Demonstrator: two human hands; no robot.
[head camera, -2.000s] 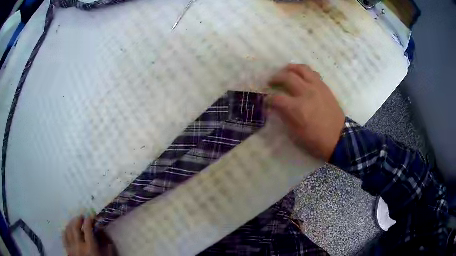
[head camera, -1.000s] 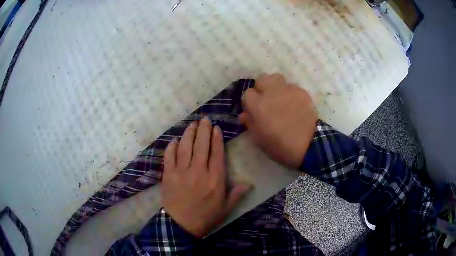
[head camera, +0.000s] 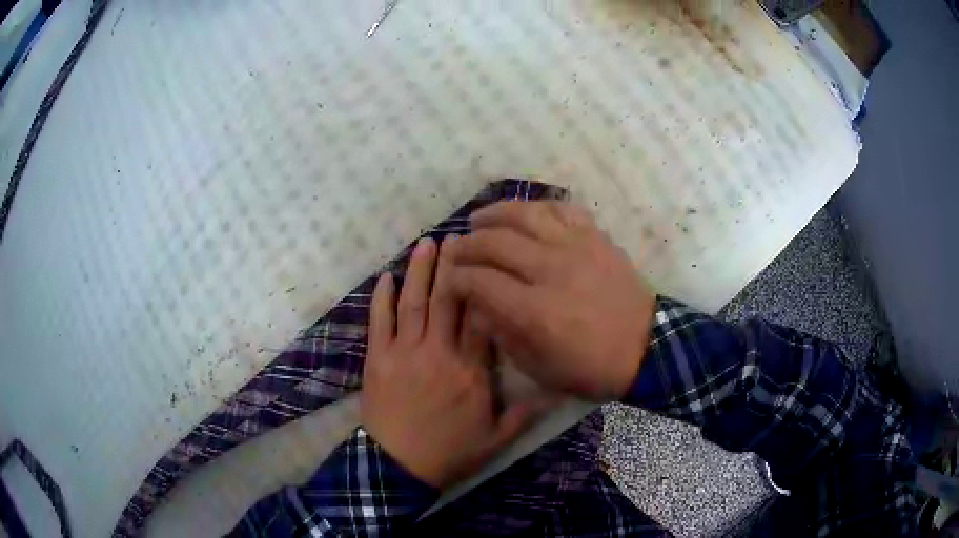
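A purple plaid necktie (head camera: 305, 370) lies diagonally on the off-white pressing cover (head camera: 263, 179), its wide end toward the upper right and its narrower part curving down to the lower left. My left hand (head camera: 426, 368) lies flat on the tie, fingers spread a little. My right hand (head camera: 557, 289) is on the wide end, its fingers bent and slightly blurred, beside and partly over my left fingers. The tip of the wide end shows above my right hand. What is under my right fingers is hidden.
A thin metal point (head camera: 381, 18) lies at the top edge. A dark strip (head camera: 42, 110) curves along the far left, with a folded strip end at lower left. A dark metal piece (head camera: 787, 8) is at the top right corner. Purple plaid cloth (head camera: 542, 468) hangs below the near edge over speckled floor.
My left hand has moved from the lower left onto the tie's middle. My right hand has moved from the tip down and left over the wide end, beside my left fingers.
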